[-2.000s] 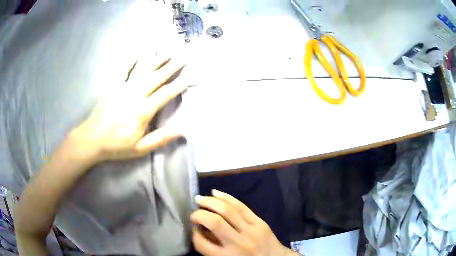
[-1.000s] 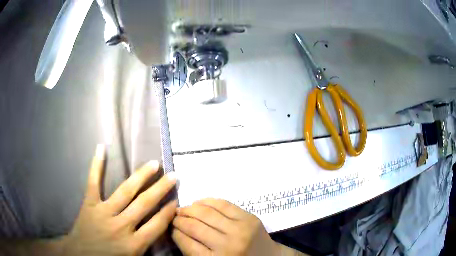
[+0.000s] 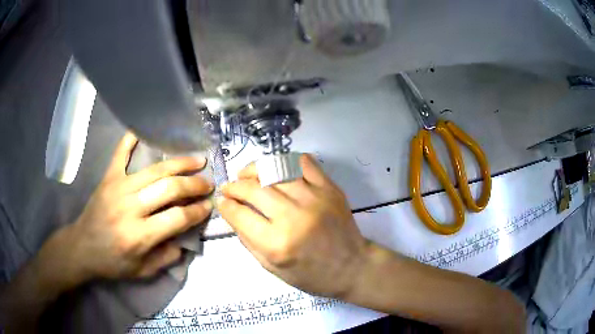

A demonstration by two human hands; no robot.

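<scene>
The grey-taupe garment panel lies left of the needle, partly under my left forearm. Its narrow grey seam edge runs up to the presser foot under the white machine head. My left hand lies flat on the panel, fingertips beside the seam edge. My right hand is just right of the edge, its fingertips at the strip below the foot, partly behind the white knob. Whether those fingertips pinch the cloth is hard to tell. The needle tip is not clear.
Orange-handled scissors lie on the machine bed at right, blades pointing away. Printed ruler markings run along the table's front edge. Pale grey cloth hangs at the far right. Small thread bits lie near the scissors.
The view has shifted closer to the machine head. Both hands have moved up with the cloth, nearer the presser foot, and the panel's lower end has come onto the table. The scissors lie in the same place.
</scene>
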